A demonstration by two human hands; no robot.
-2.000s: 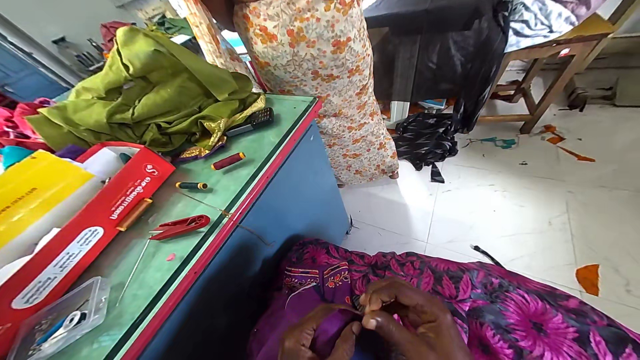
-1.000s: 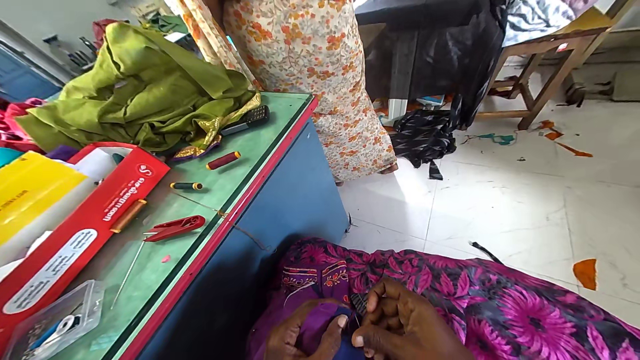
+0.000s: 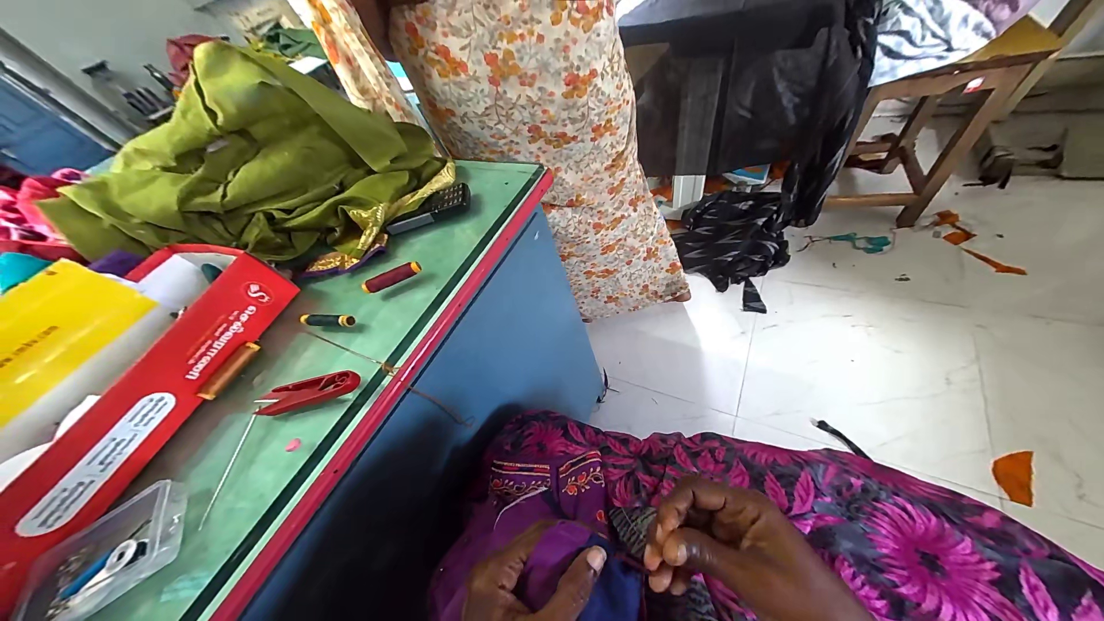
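Note:
Purple and dark blue cloth (image 3: 548, 561), with an embroidered border, lies over the lap at the bottom centre. My left hand (image 3: 535, 578) pinches its folded edge between thumb and fingers. Just right of it, my right hand (image 3: 733, 543) has its thumb and fingertips together at the cloth's edge; whatever is between them is too small to make out. On the green tabletop lie red thread snips (image 3: 309, 392), a thin metal rod (image 3: 228, 470), a maroon thread spool (image 3: 392, 277) and a dark green thread spool (image 3: 328, 320).
A blue-sided table with a pink edge (image 3: 431, 345) stands at the left. It bears green cloth (image 3: 250, 164), a remote control (image 3: 431, 209), a red box (image 3: 147, 423) and a clear plastic case (image 3: 164, 535). A person in a floral garment (image 3: 552, 147) stands behind it. Scraps (image 3: 1013, 479) lie on the floor.
My right hand has shifted slightly, its fingers now more upright and curled near the cloth's edge. My left hand still holds the cloth.

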